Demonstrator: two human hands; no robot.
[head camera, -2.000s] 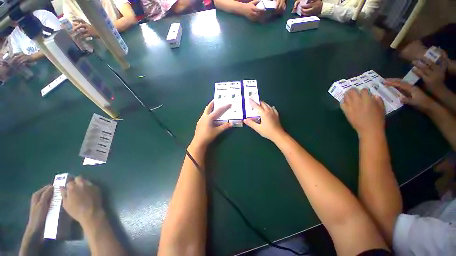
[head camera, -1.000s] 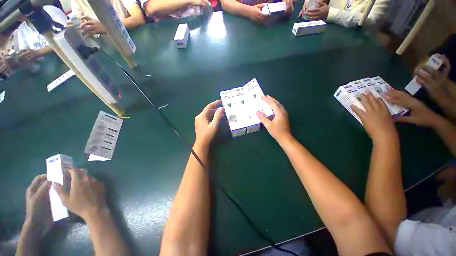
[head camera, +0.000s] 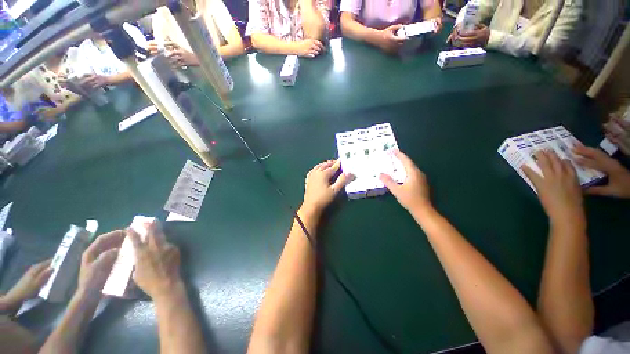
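Note:
A row of cartons (head camera: 367, 152), three white boxes edge to edge with dark print and small green pictures, lies on the dark green bench in front of me. My left hand (head camera: 326, 185) holds its left side, with the thumb at the lower left corner. My right hand (head camera: 409, 181) holds its right side, with the thumb on the top face near the lower edge. The short ends of the cartons face me. Their undersides are hidden.
A black cable (head camera: 331, 269) crosses the bench by my left forearm. A rack post (head camera: 173, 114) and printed sheet (head camera: 189, 191) stand and lie at left. Neighbours' hands hold a carton (head camera: 124, 259) at left and a carton group (head camera: 552, 155) at right. Single cartons (head camera: 290, 70) lie farther back.
The view has shifted left, so the bench things appear farther right. The two-part group from earlier, then tilted and uneven, is now an even row between my hands.

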